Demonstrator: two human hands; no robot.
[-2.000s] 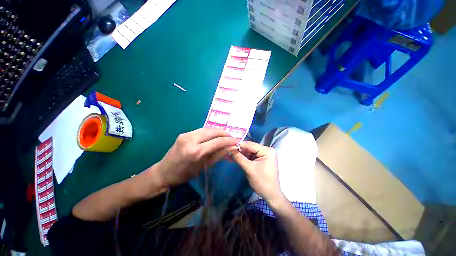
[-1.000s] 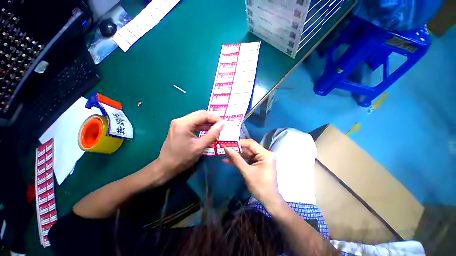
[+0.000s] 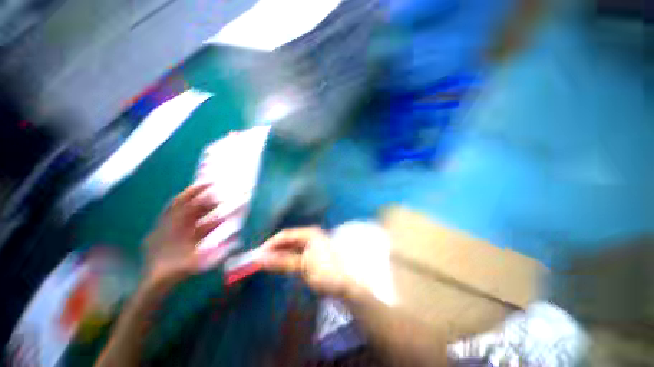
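Observation:
The picture is strongly blurred. My left hand is at the lower left, its fingers on the lower part of the white and pinkish-red label sheet. My right hand is to the right of it and pinches a small red-and-white sticker between thumb and finger. The sticker shows apart from the sheet. A brown cardboard carton stands at the lower right, beyond my right hand, with a dark seam along its top.
The green bench runs along the left. The blurred tape dispenser with an orange core is at the lower left. Another white sheet lies at the upper left. A blue stool stands on the light blue floor.
The view has swung right and blurred, so the bench things sit further left. My right hand has come away from the sheet with a sticker. My left hand stays at the sheet.

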